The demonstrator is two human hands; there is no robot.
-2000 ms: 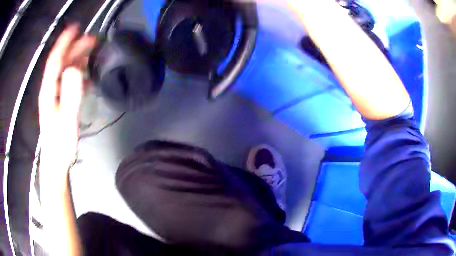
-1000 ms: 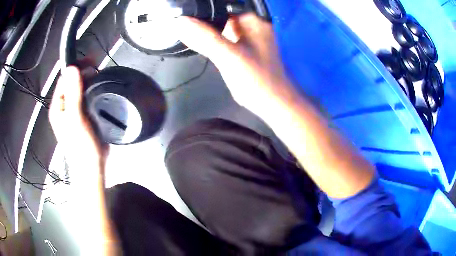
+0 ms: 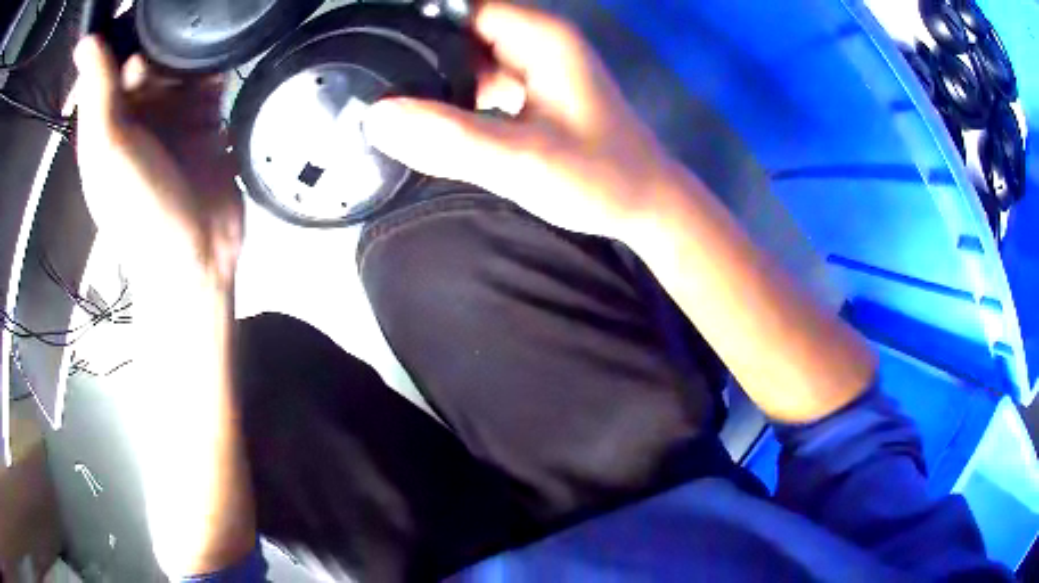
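Black over-ear headphones are held above my knees at the top. One ear cup [image 3: 299, 171] shows a silvery uncovered face with small holes and a small dark square. My right hand [image 3: 547, 137] grips this cup, its thumb on the face and fingers at the far rim. The other ear cup [image 3: 211, 25] is cut off by the top edge. My left hand [image 3: 160, 148] is just below it, with fingers in shadow around its underside. No cable plug can be made out in either hand.
A large blue bin [image 3: 786, 216] stands on my right. More black headphones [image 3: 963, 68] lie on a white layer beyond its wall. On my left is a rack with white edges [image 3: 32, 245] and thin black cables [image 3: 86, 325] hanging off. My knees [image 3: 513, 330] are below the headphones.
The silvery cup has come down and nearer with my right hand. The other cup has moved up with my left hand and now shows a dark face. The view has shifted slightly.
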